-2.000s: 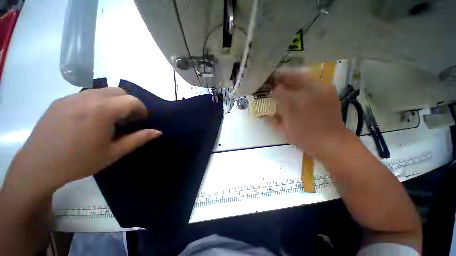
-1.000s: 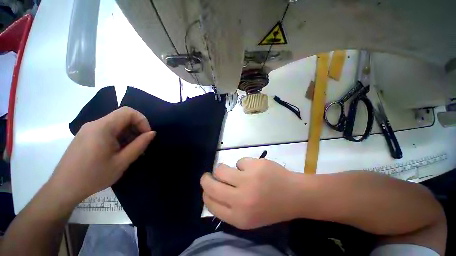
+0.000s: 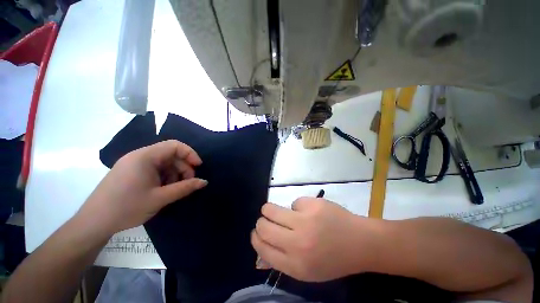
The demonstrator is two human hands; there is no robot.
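A black cut panel (image 3: 225, 177) lies on the white table with its upper right corner under the needle area (image 3: 272, 123) of the sewing machine. A notch shows in its top edge at the left. My left hand (image 3: 148, 183) rests on the panel, thumb and fingers apart, holding nothing visible. My right hand (image 3: 308, 239) is curled at the panel's right edge around a slim tool, likely tweezers; its dark end (image 3: 320, 193) sticks out above and two thin metal tips (image 3: 273, 279) show below.
A ridged cream knob (image 3: 316, 138) and small dark snips (image 3: 349, 141) are right of the needle. Farther right lie a yellow strip (image 3: 382, 154), scissors (image 3: 431, 157) and a black-handled tool (image 3: 469, 177). The lamp (image 3: 134, 59) hangs left; a red bin (image 3: 37, 100) is far left.
My right hand came down from beside the needle to the panel's right edge, uncovering the knob and snips. My left hand stays on the panel. The view has shifted slightly.
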